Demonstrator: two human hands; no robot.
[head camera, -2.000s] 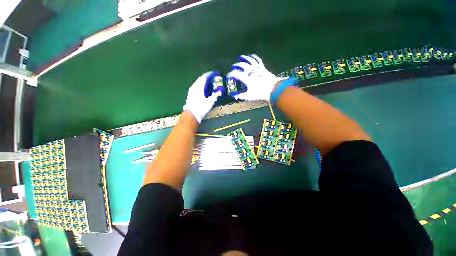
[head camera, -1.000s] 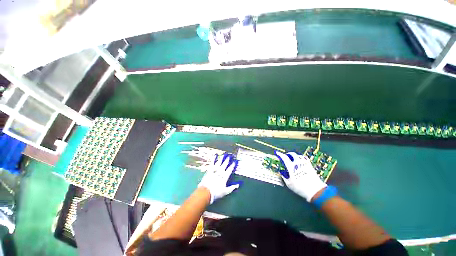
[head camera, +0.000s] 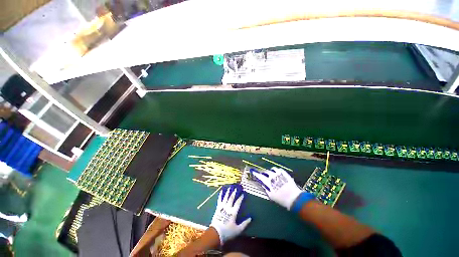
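My left hand (head camera: 229, 213), in a white glove with blue fingertips, lies flat with fingers spread at the near left corner of the slotted metal plate. My right hand (head camera: 278, 185), gloved with a blue wrist band, reaches over the slotted metal plate (head camera: 254, 186). Its fingertips are on a small dark-green piece, perhaps a PCB strip, mostly hidden; I cannot tell whether they grip it. A PCB panel (head camera: 324, 186) lies just right of the right hand. Yellow edge rails (head camera: 217, 173) lie loose in a pile left of the plate.
Single PCBs (head camera: 342, 146) stand in a row along the green belt. A panel stack (head camera: 111, 168) with a black mat (head camera: 149, 168) lies at left. A scrap box (head camera: 151, 236) holding yellow strips is below the bench edge. A white frame post (head camera: 132, 80) stands behind.
The view has shifted. My left hand has moved nearer me, away from the rails. My right hand has moved left over the plate, uncovering more of the panel.
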